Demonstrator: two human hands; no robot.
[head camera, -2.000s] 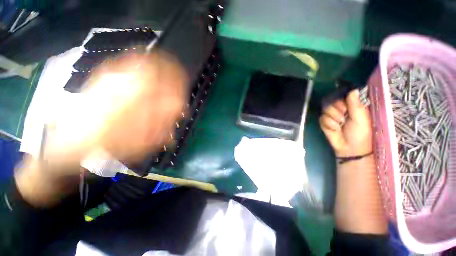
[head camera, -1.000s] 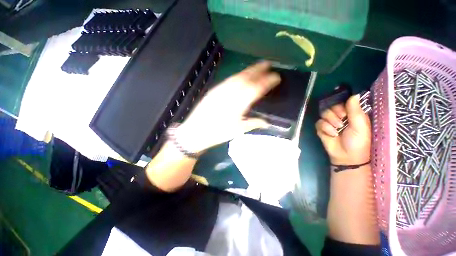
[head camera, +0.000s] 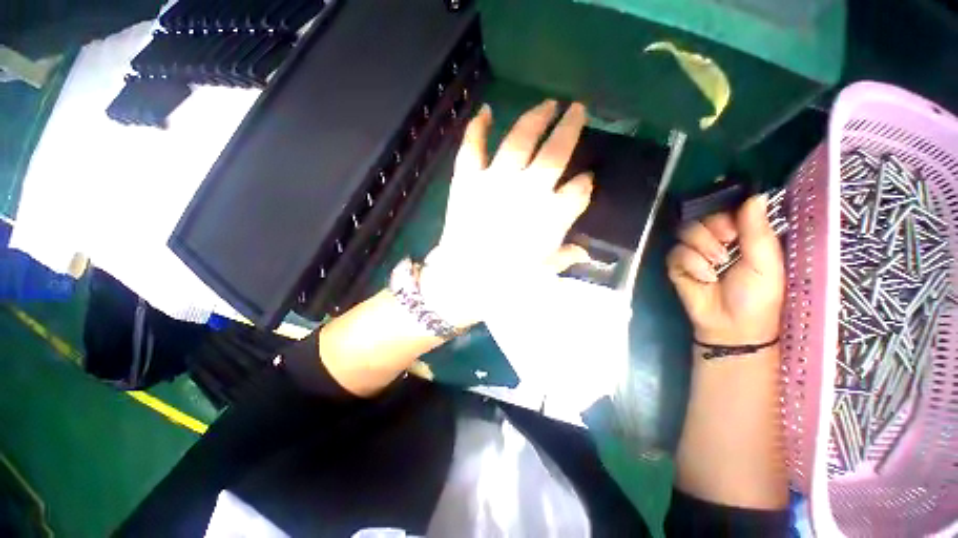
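Observation:
My left hand (head camera: 509, 226) is bare, palm down with fingers spread, over the left part of the black block in its metal frame (head camera: 620, 194). It shows nothing held, though what lies under the palm is hidden. My right hand (head camera: 735, 263) is curled around several thin silver metal pins (head camera: 777, 210), whose ends stick out by the pink basket. A small black part (head camera: 711, 200) is at its fingertips. White paper (head camera: 567, 336) lies below the block, partly under my left wrist.
A pink basket (head camera: 809, 315) heaped with pins stands at the right. A long black tray (head camera: 305, 137) lies on rows of parts with bright pin ends. More black parts (head camera: 215, 47) stand on a white sheet (head camera: 74, 189). A green machine housing (head camera: 630, 63) is behind the block.
My left hand has moved from the far left across to the black block, its fingers now spread. The long black tray has come into clear view. My right hand stays nearly still by the basket.

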